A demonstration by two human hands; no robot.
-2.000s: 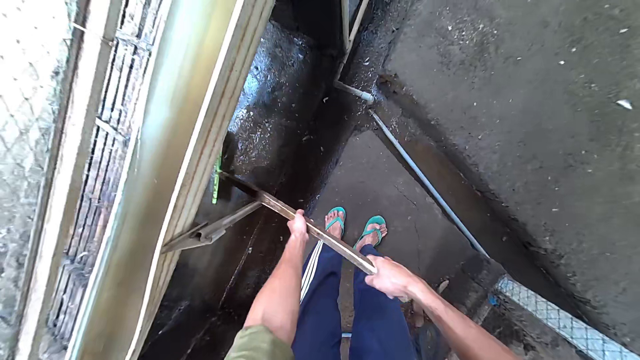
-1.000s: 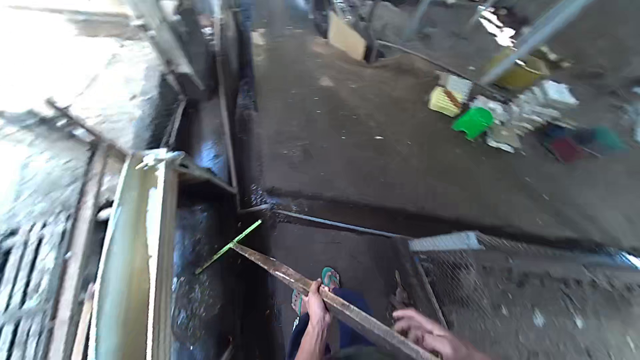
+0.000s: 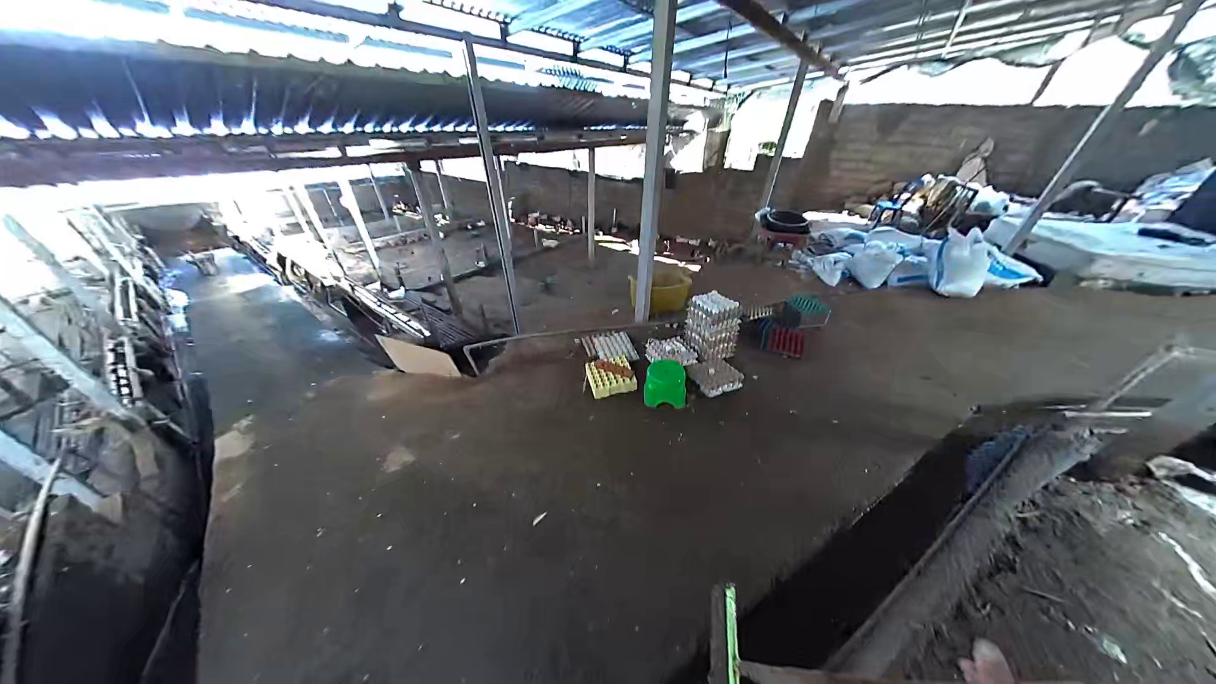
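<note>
At the bottom edge, right of centre, stands the green-edged crosspiece of a long-handled tool (image 3: 730, 632). Its handle runs right along the frame's lower edge, mostly cut off. A small part of one hand, by its place on the handle my left hand (image 3: 986, 662), shows at the bottom right against the handle, a thumb or finger sticking up. The rest of that hand is out of frame. My right hand is out of view.
A dark channel (image 3: 826, 570) runs beside the concrete floor (image 3: 494, 513). Ahead are a green plastic stool (image 3: 665, 384), stacked egg trays (image 3: 712, 328), a yellow tub (image 3: 662, 291) and a metal post (image 3: 655, 161). White sacks (image 3: 959, 264) lie back right; metal racks line the left.
The view has swung up and out across the shed. The tool's green-edged head now stands at the bottom edge, and my right hand, off the handle with fingers spread one second ago, has left the view.
</note>
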